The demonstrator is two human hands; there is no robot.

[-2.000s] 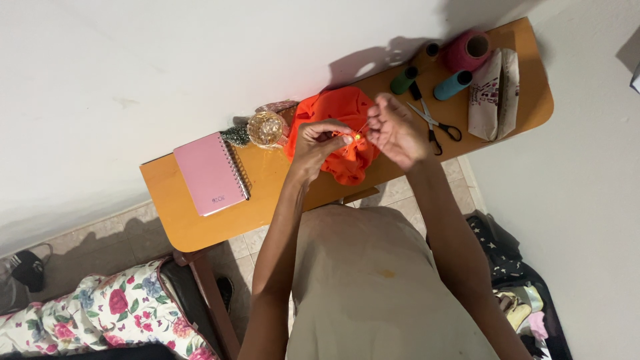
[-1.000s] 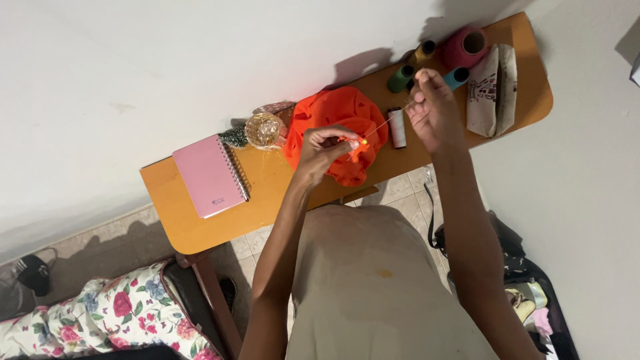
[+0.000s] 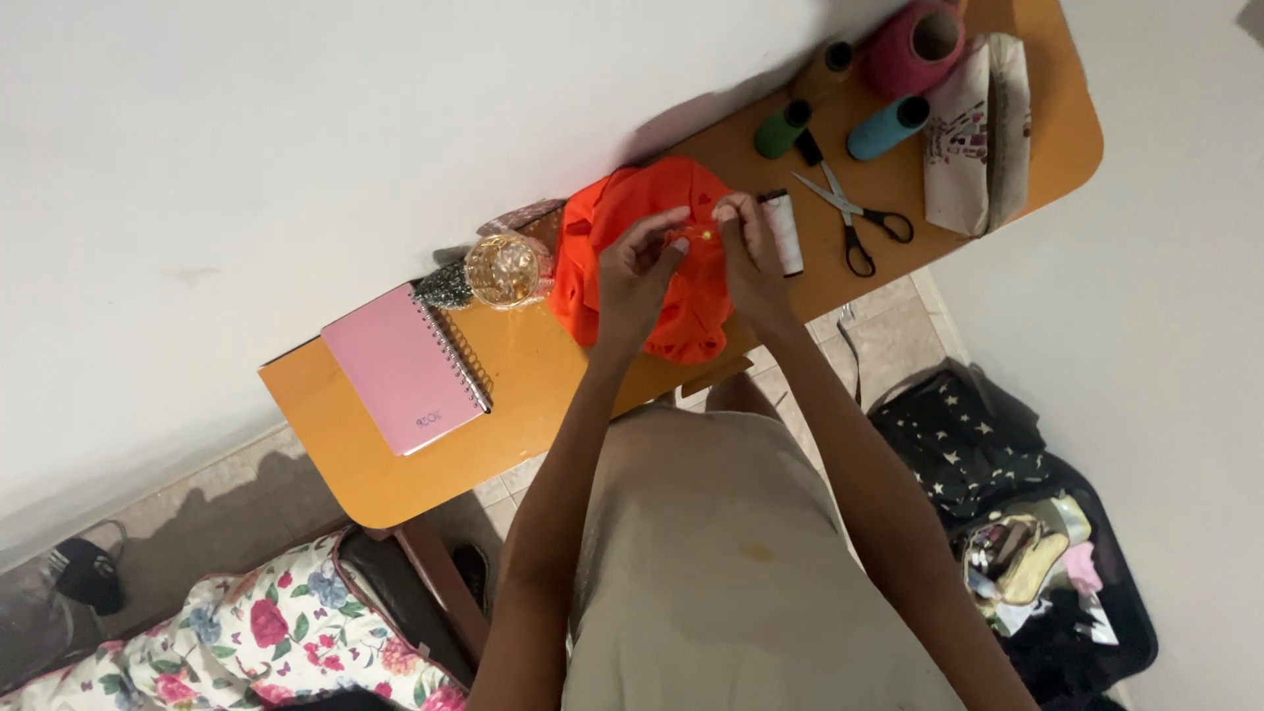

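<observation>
Bright orange fabric (image 3: pixel 642 197) lies bunched on the wooden table, with both of my hands over it. My left hand (image 3: pixel 637 281) pinches a raised bit of the fabric between thumb and fingers. A small yellow bead-like piece (image 3: pixel 706 236) shows between the two hands. Close to it, my right hand (image 3: pixel 750 252) has thumb and forefinger pinched together at the fabric's right side; what the fingertips hold is too small to tell. A white tube-shaped item (image 3: pixel 783 233) lies just right of that hand, and black-handled scissors (image 3: pixel 844 205) lie beyond it, blades apart.
Green (image 3: pixel 780 130), blue (image 3: pixel 887 128) and pink thread cones (image 3: pixel 904 49) stand at the back right beside a fabric pouch (image 3: pixel 963 138). Left of the fabric are a clear container (image 3: pixel 506 271) and a pink spiral notebook (image 3: pixel 400 370). The wooden table (image 3: pixel 365 484) meets the wall behind.
My right hand, raised to the upper right with a thread stretched from the fabric one second ago, has come back down beside my left hand. My left hand has stayed at the fabric.
</observation>
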